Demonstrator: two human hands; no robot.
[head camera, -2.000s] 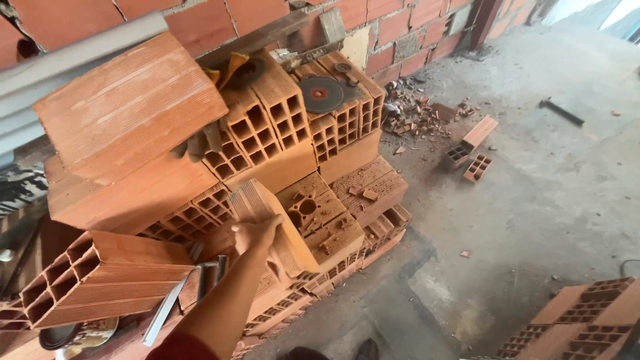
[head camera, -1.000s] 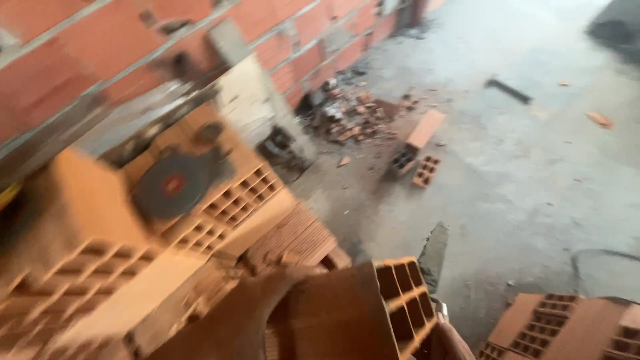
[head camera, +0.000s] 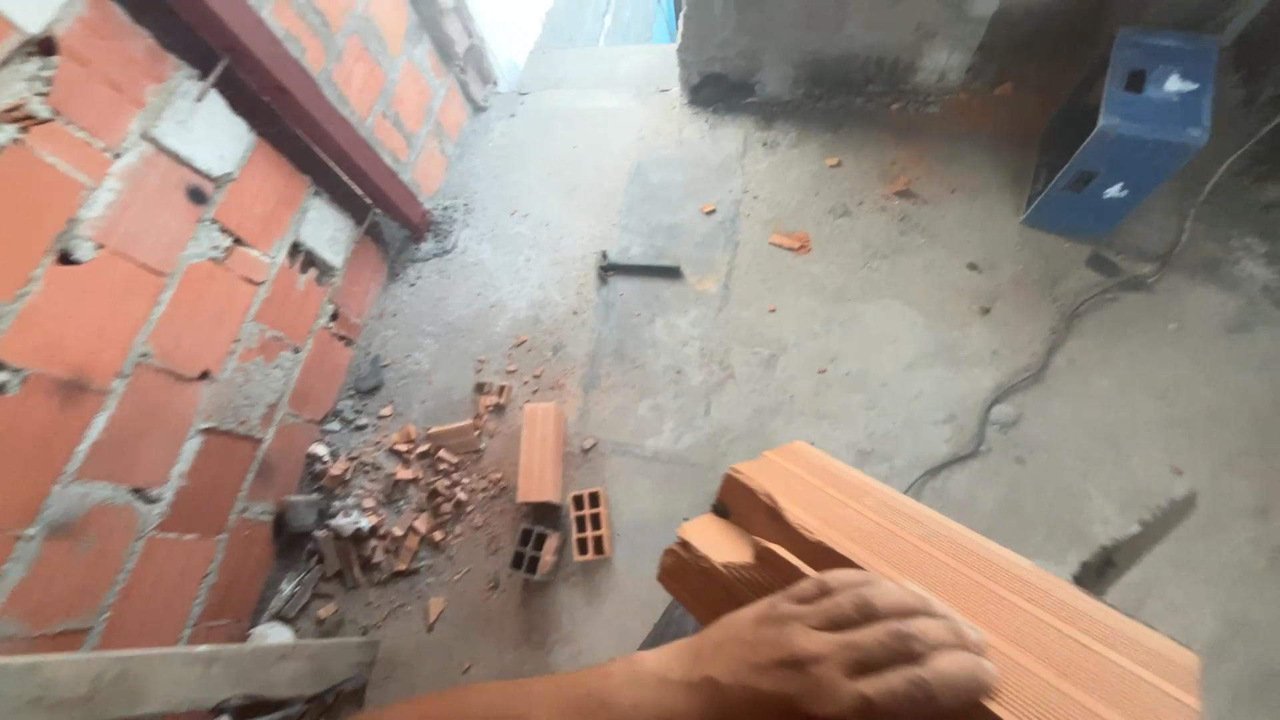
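Note:
A ribbed hollow clay brick (head camera: 930, 540) with a broken, jagged near-left end slants across the lower right. My left hand (head camera: 840, 640) reaches in from the bottom left and grips it, its fingers laid over the ribbed side. The brick's lower part is cut off by the frame edge. My right hand is not in view. Just beyond the brick is a dark, jagged, blade-like shape (head camera: 1135, 545); I cannot tell what it is.
A brick wall (head camera: 150, 350) with a red metal post (head camera: 300, 110) runs along the left. By it lie brick rubble (head camera: 420, 500), a hollow brick (head camera: 541, 452) and cut pieces (head camera: 590, 524). Farther off are a hammer (head camera: 643, 270), a blue box (head camera: 1130, 140) and a cable (head camera: 1040, 370).
The view has swung strongly away from the brick stack. A hand rested on a brick at the stack earlier; now my left hand holds a broken-ended brick over the floor.

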